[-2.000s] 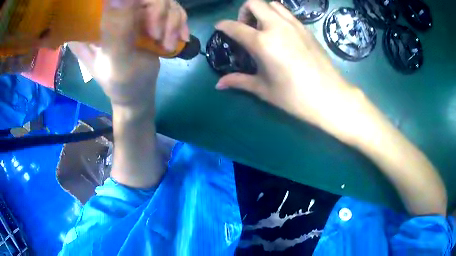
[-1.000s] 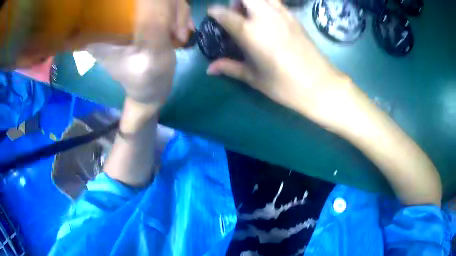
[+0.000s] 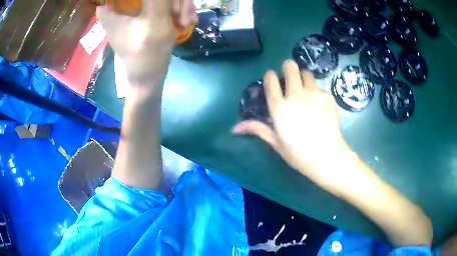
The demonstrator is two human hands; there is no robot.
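Note:
My left hand (image 3: 145,42) is at the upper left, closed around an orange electric screwdriver (image 3: 185,34), mostly hidden by the hand and cut off by the top edge. Its nose end is over a dark screw feeder (image 3: 220,42) with a pale top; the bit cannot be made out. My right hand (image 3: 305,117) is palm down on the green bench and holds a round black housing (image 3: 254,102) flat, fingers over its right side and thumb at its lower edge. The screwdriver and the housing are apart.
Several black housings (image 3: 378,62) lie at the upper right; one shows a silvery inside (image 3: 353,88). A red item (image 3: 75,67) with a white label and a shiny brown wrapped carton (image 3: 42,30) are at the upper left. A black cord (image 3: 60,107) runs to my left forearm. Open cardboard (image 3: 86,175) is below the bench edge.
The screwdriver has moved off the housing and up to the feeder, which has come into view. My right hand and the housing now appear lower and further right, partly because the view has shifted.

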